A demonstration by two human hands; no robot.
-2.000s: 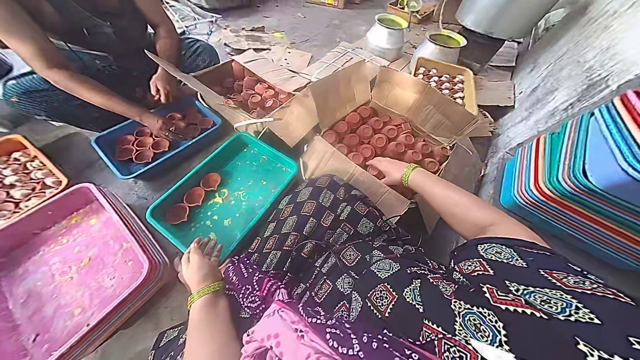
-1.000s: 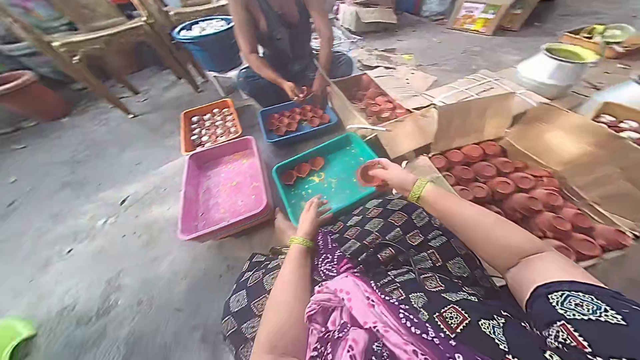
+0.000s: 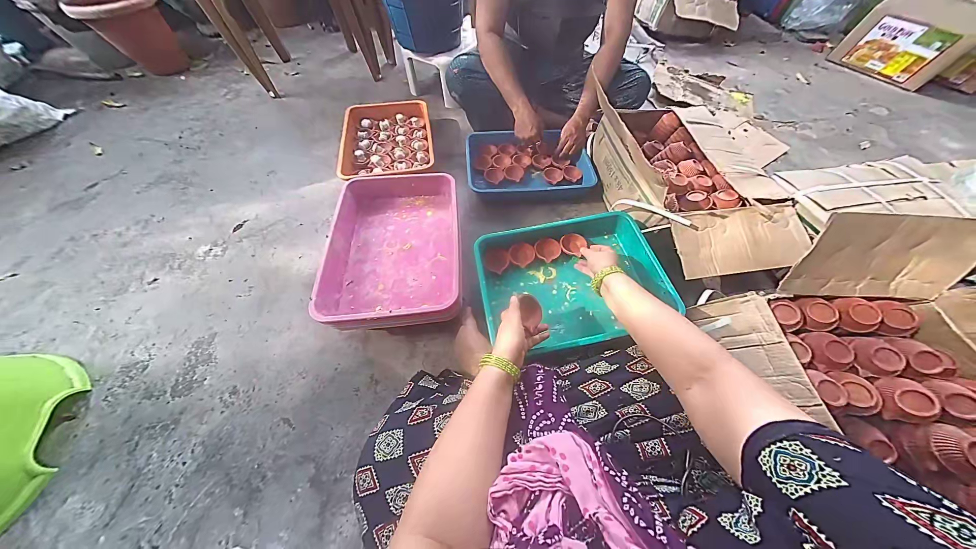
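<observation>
A teal plastic tray (image 3: 579,305) lies in front of my lap, with a row of several small clay lamps along its far left side. My right hand (image 3: 596,263) reaches into the tray, fingers on the clay lamp (image 3: 573,244) at the row's right end. Over the tray's near left part, my left hand (image 3: 521,324) holds another clay lamp (image 3: 529,311). An open cardboard box (image 3: 751,335) at the right holds stacked clay lamps (image 3: 911,396), many showing their round bases.
Pink trays (image 3: 385,252) are stacked at left, an orange tray (image 3: 347,145) of filled lamps behind them. A co-worker's hands (image 3: 553,133) are in a blue tray (image 3: 534,191) of lamps. Another cardboard box (image 3: 629,160) of lamps stands beside it. A green plastic object (image 3: 34,412) lies far left.
My right hand has gone from the box of lamps to the teal tray, where the row has become longer. My left hand, earlier empty at the tray's edge, now holds a lamp. The view has swung left.
</observation>
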